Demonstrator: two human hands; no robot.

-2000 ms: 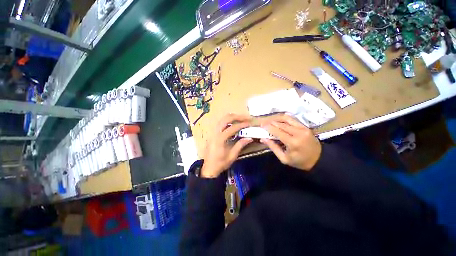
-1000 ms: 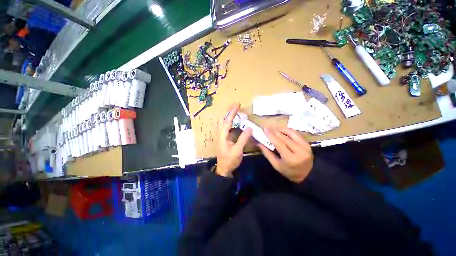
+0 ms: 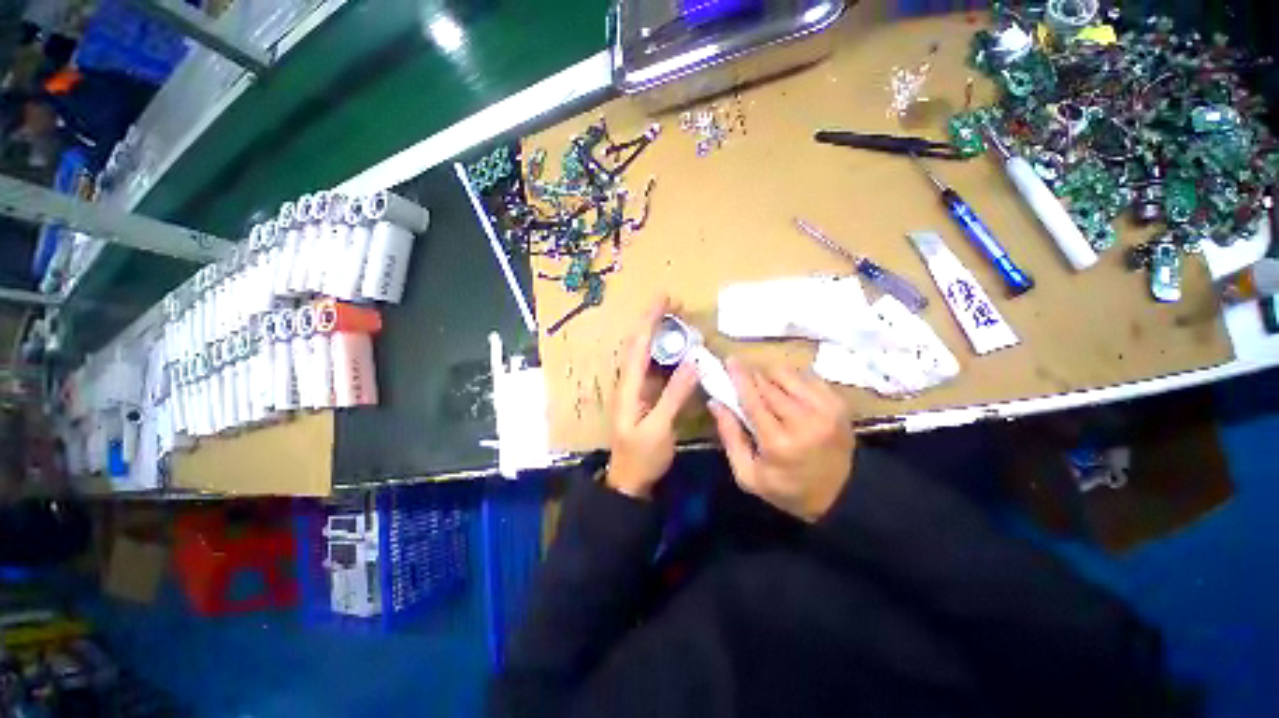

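A white handheld device body is held between both hands above the front edge of the tan board. Its round ring head points to the upper left. My left hand grips the ring end, with the thumb below the ring. My right hand holds the handle end, its fingers covering much of it. A crumpled white cloth lies right of the hands, beside a flat white piece.
Precision screwdriver, glue tube, blue screwdriver, tweezers and white cylinder lie right, before a circuit board heap. Small wired boards lie left. Ringed units stand in rows far left. Lidded container at back.
The device was seen edge-on between the hands; it has been turned so its ring faces up, at the upper left. My right hand has shifted slightly left. The whole view has also shifted.
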